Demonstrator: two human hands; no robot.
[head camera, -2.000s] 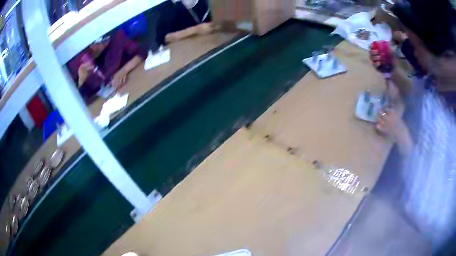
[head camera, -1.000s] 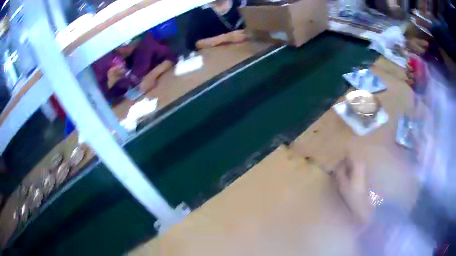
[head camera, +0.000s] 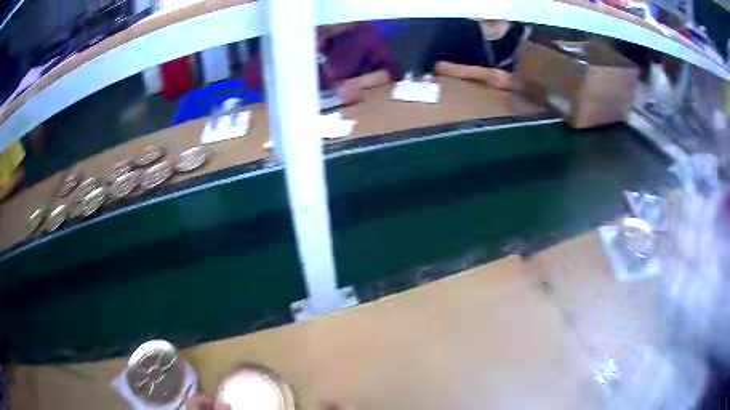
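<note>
A round metallic housing (head camera: 156, 371) with a spoked face sits on a square white plate (head camera: 124, 392) at the lower left of the bench. A second round housing (head camera: 254, 389), pale and shiny on top, is cut off by the bottom edge to its right. Fingertips of my left hand (head camera: 208, 402) are at this second housing's left rim and seem to hold it; the rest of the hand is out of the picture. A small blurred fingertip, seemingly of my right hand (head camera: 339, 406), shows at the bottom edge, apart from the housing.
A white post (head camera: 308, 200) stands at the bench's back edge, before the green belt (head camera: 448, 192). Beyond are rows of round housings (head camera: 122, 184), white plates, two workers and a brown carton (head camera: 588, 80). At the right are a housing on a plate (head camera: 615, 255) and a blurred neighbouring worker.
The view has swung left and down, bringing in the two housings at the bottom and my fingertips. The hand over the right side of the bench is no longer seen there.
</note>
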